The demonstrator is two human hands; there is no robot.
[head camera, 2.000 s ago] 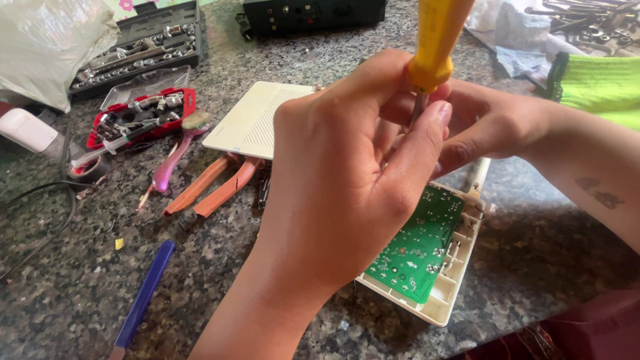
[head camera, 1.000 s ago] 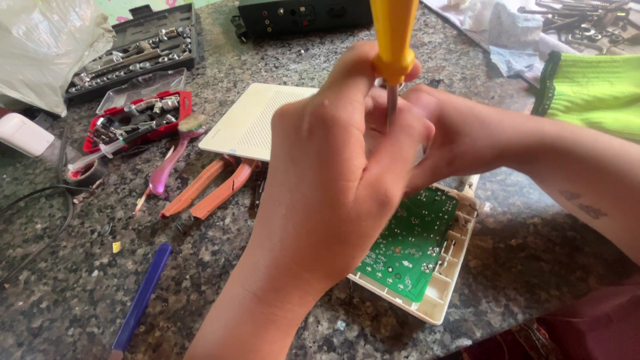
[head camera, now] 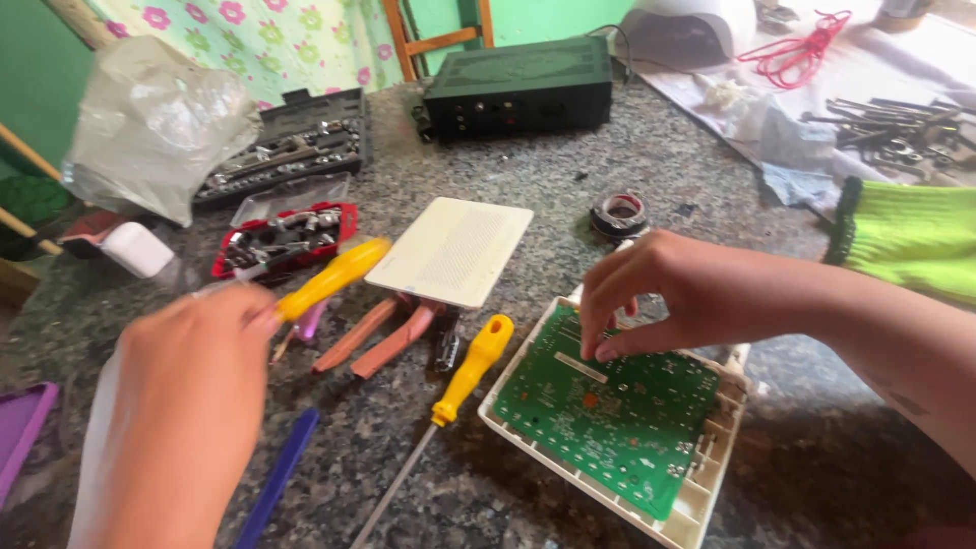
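Observation:
My left hand, blurred, is at the left, closed around a yellow screwdriver handle that points up and to the right. My right hand is over the green circuit board, thumb and fingertips close together at its surface; whether something small is between them I cannot tell. The board sits in an open white plastic housing. A second yellow-handled screwdriver lies left of the housing. Beyond it, the white vented cover rests partly over orange-red tool handles.
A blue strip-like tool lies at lower left. Farther back are a red socket case, a black socket case, a plastic bag and a black electronic box. Black tape lies beyond my right hand, a green cloth at right.
My left hand has moved left with the yellow screwdriver, away from the board and my right hand. More of the board and a second screwdriver now show. The view has shifted.

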